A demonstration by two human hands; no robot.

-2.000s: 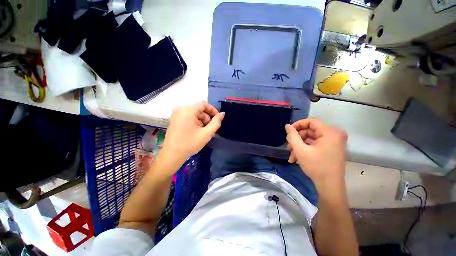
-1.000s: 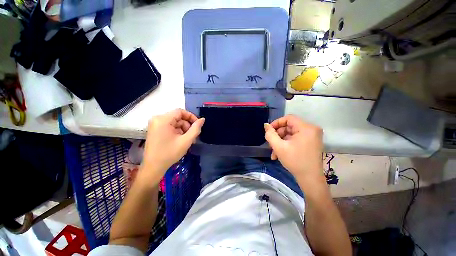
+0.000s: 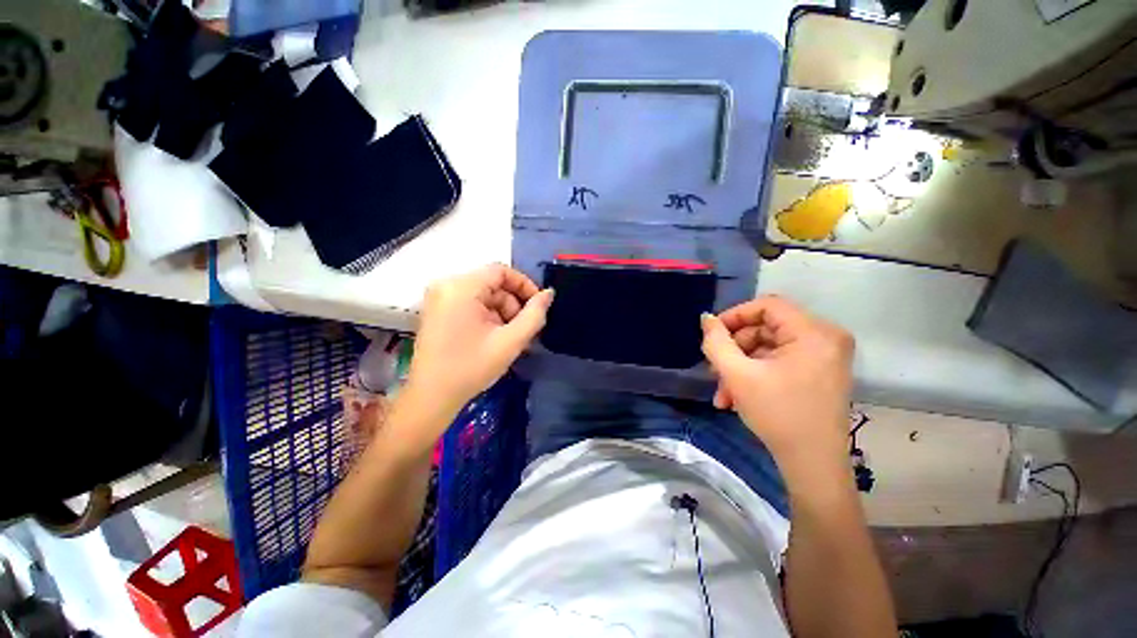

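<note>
The translucent blue-grey sewing template [image 3: 642, 137] lies open at the table's front edge, its U-shaped slot on the far half. A dark flap piece [image 3: 630, 314] lies on the near half, its top edge along the red strip [image 3: 633, 263]. My left hand [image 3: 484, 327] pinches the flap's left edge between thumb and fingers. My right hand [image 3: 776, 361] pinches its right edge near the lower corner. The flap lies flat, with rounded lower corners partly by my fingertips.
The sewing machine head [image 3: 1035, 87] and lit machine bed [image 3: 873, 187] are at right. Grey fabric pieces [image 3: 1054, 324] lie right. Stacked dark flaps [image 3: 387, 193] and scraps lie left, scissors [image 3: 100, 237] at far left. A blue basket [image 3: 293, 436] stands below the table's left part.
The camera view has shifted sideways and back. Both hands stay at the flap's side edges, and the flap stays along the red strip; no clear movement of the work shows.
</note>
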